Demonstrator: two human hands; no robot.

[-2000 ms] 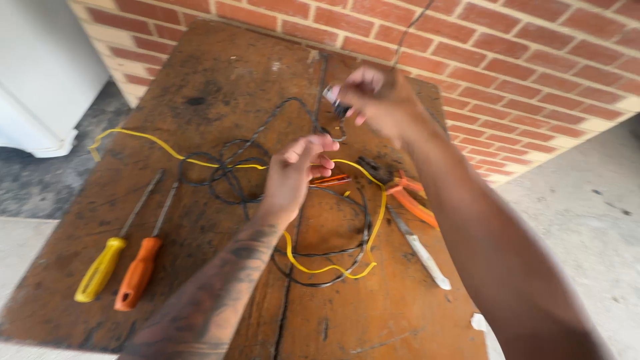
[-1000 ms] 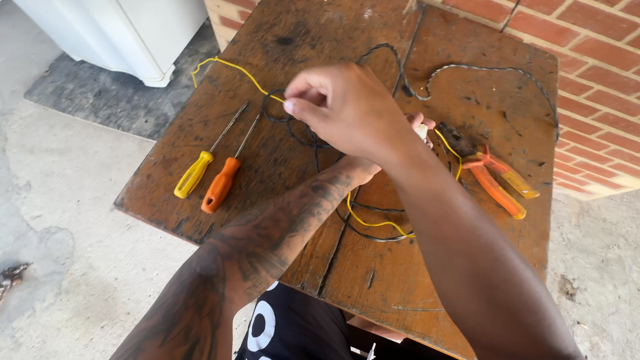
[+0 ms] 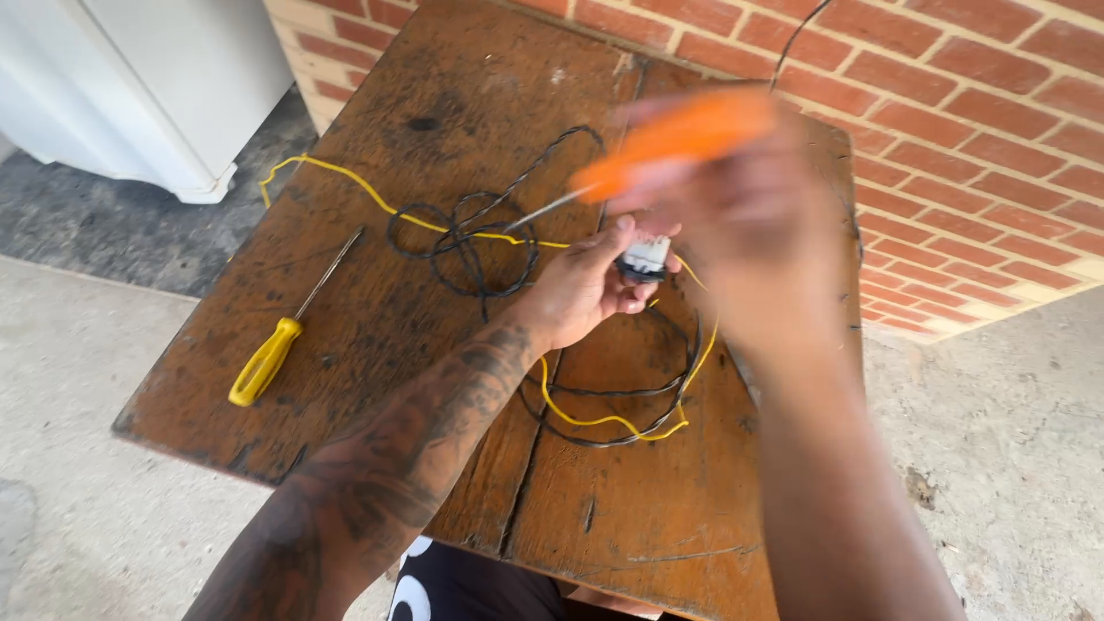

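Observation:
My left hand (image 3: 595,280) holds a small white and black electrical fitting (image 3: 643,257) between thumb and fingers, over the middle of the wooden table. Above and to the right of it, my right hand (image 3: 733,198), blurred by motion, grips the orange handle of a screwdriver (image 3: 681,138); its metal shaft points down and left. A yellow wire (image 3: 362,185) crosses the table and passes behind my left hand. Black twisted wire (image 3: 466,241) lies in loops left of that hand, with more black and yellow loops below it. Whether any wire joins the fitting is hidden.
A yellow-handled screwdriver (image 3: 267,362) lies on the left part of the wooden table (image 3: 345,431). A brick wall (image 3: 966,155) runs behind and right of the table. A white appliance or cabinet (image 3: 164,86) stands at the upper left.
The orange screwdriver lay beside the yellow one in both earlier frames; it is now lifted in my right hand. My left hand now shows the fitting. The view has shifted.

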